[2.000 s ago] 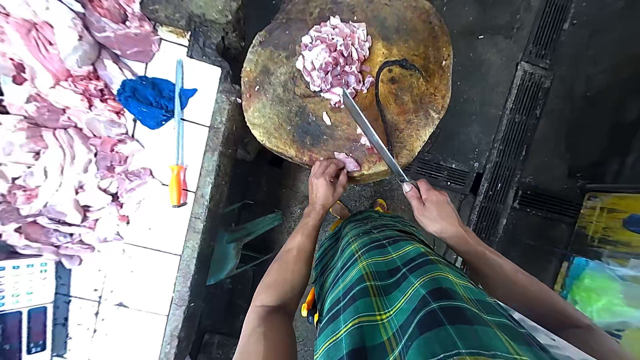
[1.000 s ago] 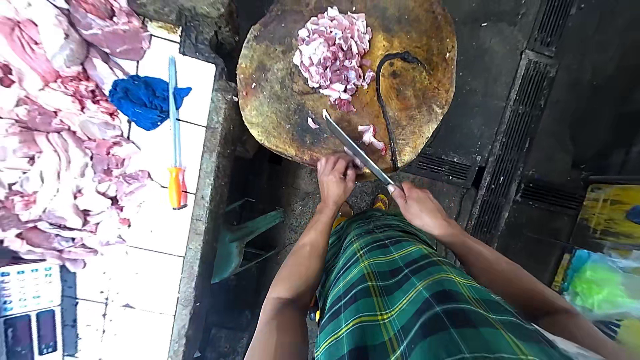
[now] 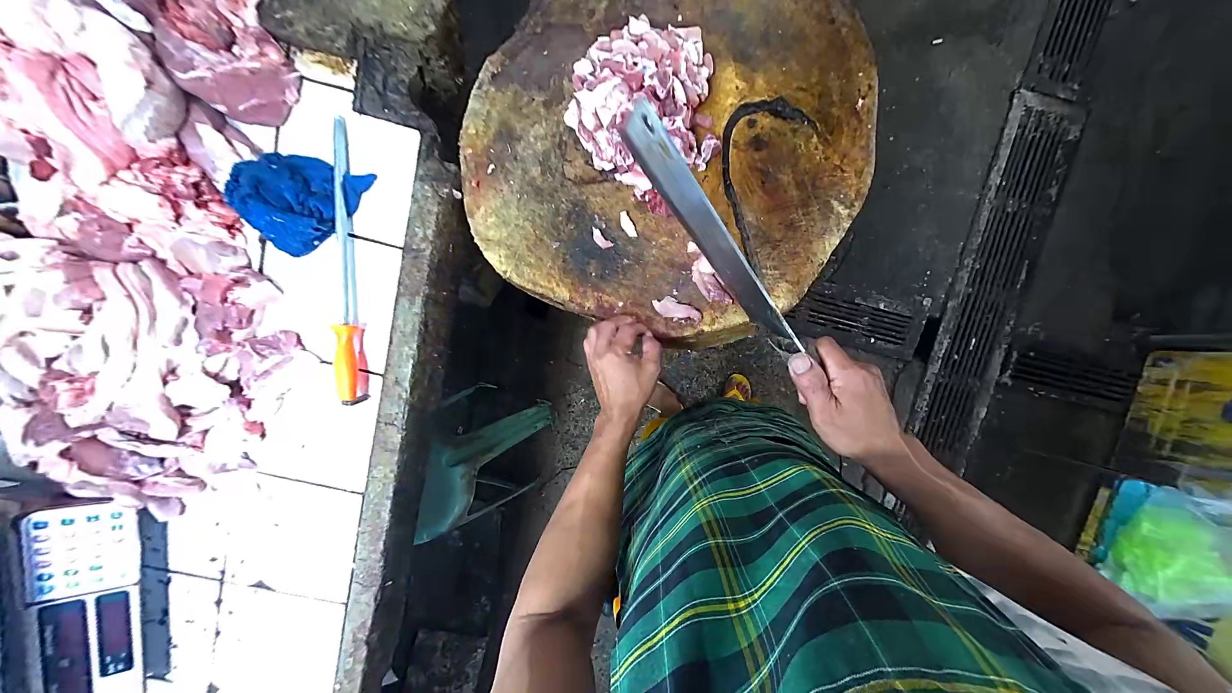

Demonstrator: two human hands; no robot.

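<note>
My right hand (image 3: pixel 847 397) grips the handle of a large steel knife (image 3: pixel 707 221), whose blade slants up and left over a round wooden chopping block (image 3: pixel 549 192). The blade's holed tip overlaps a heap of chopped pale pink meat (image 3: pixel 640 82). My left hand (image 3: pixel 621 366) is at the block's near edge with fingers curled; whether it holds anything is hidden. Small meat pieces (image 3: pixel 677 309) lie on the block between the left hand and the blade. A dark curved strip (image 3: pixel 729 173) lies on the block right of the heap.
On the white tiled counter (image 3: pixel 308 520) at left are piled raw meat (image 3: pixel 115 318), a blue cloth (image 3: pixel 289 202), a sharpening steel (image 3: pixel 345 260) with an orange handle and a digital scale (image 3: pixel 82 553). A green plastic chair (image 3: pixel 472 472) stands below. Floor grates (image 3: pixel 1001 241) and plastic bags (image 3: pixel 1165 549) are at right.
The knife has risen from beside the small pieces near my left hand, and its tip now overlaps the meat heap. My left hand remains near the block's edge.
</note>
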